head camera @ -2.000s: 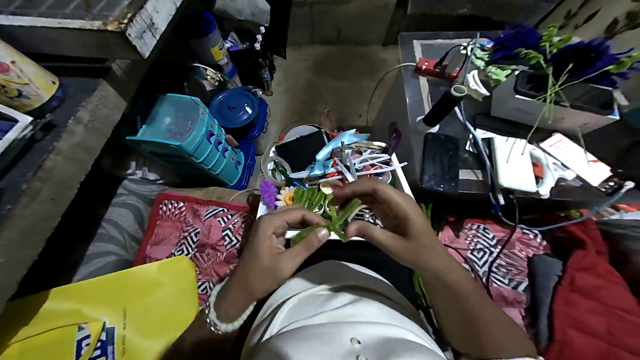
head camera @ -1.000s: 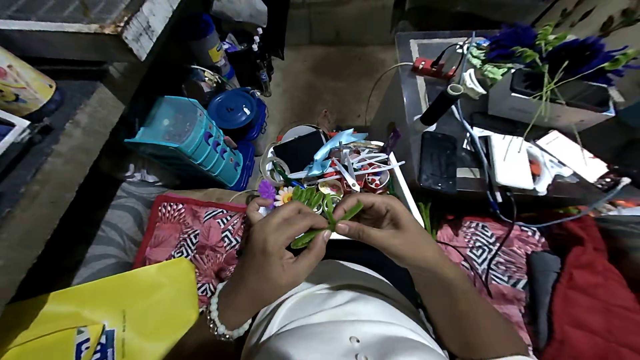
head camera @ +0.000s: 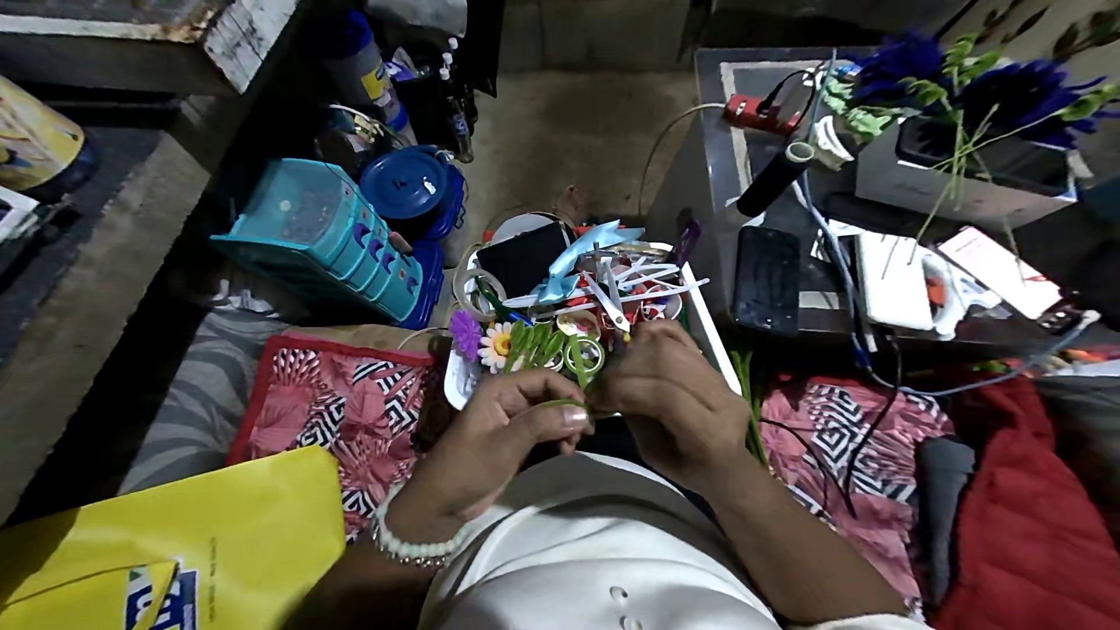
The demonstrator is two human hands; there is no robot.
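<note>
My left hand (head camera: 516,429), with a beaded bracelet at its wrist, pinches a thin green leaf-like strip (head camera: 581,372) between thumb and forefinger. My right hand (head camera: 669,398) meets it from the other side, its fingers curled at the same strip; their tips are partly hidden. Just beyond both hands is a white tray (head camera: 713,328). In it lie a purple flower (head camera: 465,334), a white-and-orange flower (head camera: 496,346), a bunch of green looped strips (head camera: 532,343), a tape roll (head camera: 584,354), scissors (head camera: 610,302), white sticks and a light blue ribbon bow (head camera: 579,255).
At left stand a teal drawer unit (head camera: 328,236) and a blue-lidded container (head camera: 404,182). A yellow bag (head camera: 192,542) lies at lower left. On the right, a dark table (head camera: 713,114) carries a black phone (head camera: 766,278), cables and dark blue flowers (head camera: 1006,96). Green stems (head camera: 751,402) lie beside the tray.
My right hand has turned over, its back now up and its fingers curled downward. The green leaf-like pieces that stuck out between both hands show less, with a strip now standing upward.
</note>
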